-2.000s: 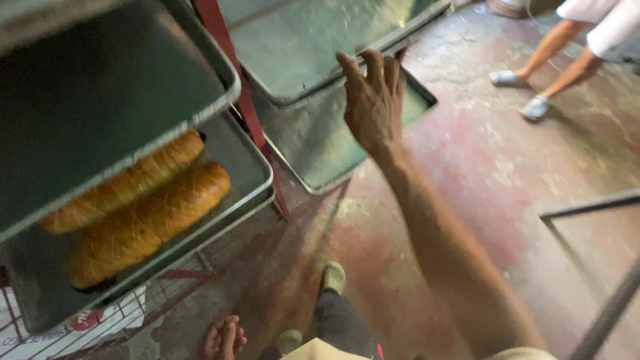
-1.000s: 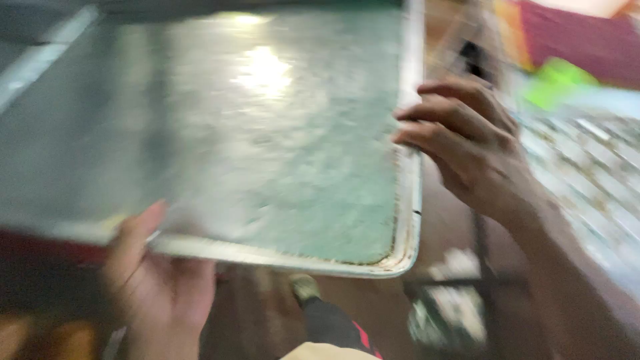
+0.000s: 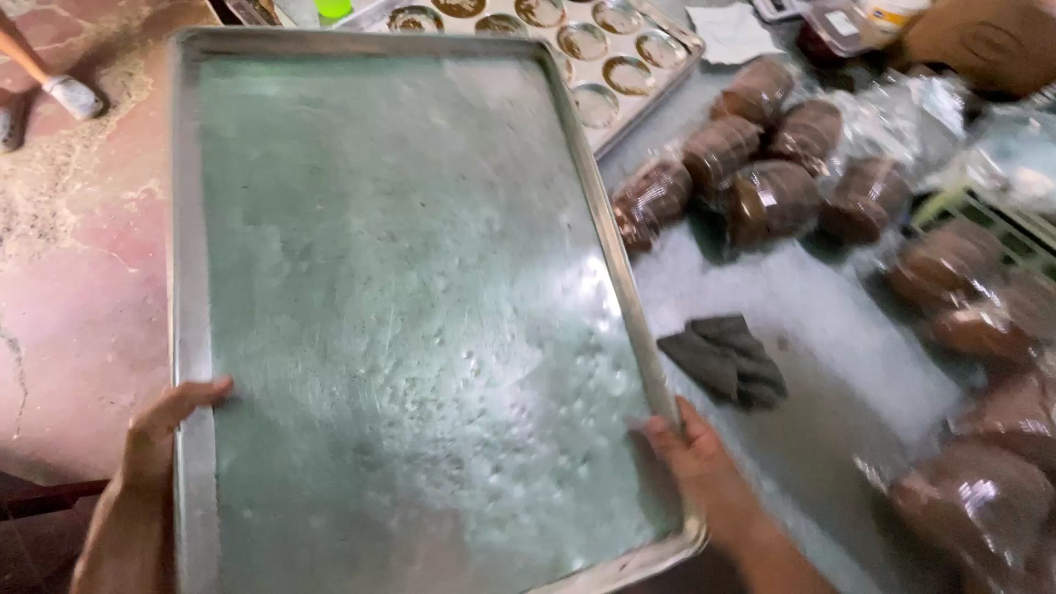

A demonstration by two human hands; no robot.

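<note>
A large metal baking sheet with a raised rim fills the middle of the head view, and nothing lies on it. My left hand grips its left rim, thumb over the edge and fingers hidden beneath. On the right rim, near the lower right corner, my right hand is closed with its thumb on top. Part of the sheet's far end overlaps the view of a muffin pan whose round cups look stained.
The worktable on the right bears a dark crumpled cloth, several plastic-wrapped brown baked goods, a cardboard box and a plastic crate. At upper left, a person's foot stands on the worn red floor.
Two seconds ago my right hand was reaching toward trays on a rack; now both hands hold one baking sheet. The view has swung from the rack to the worktable.
</note>
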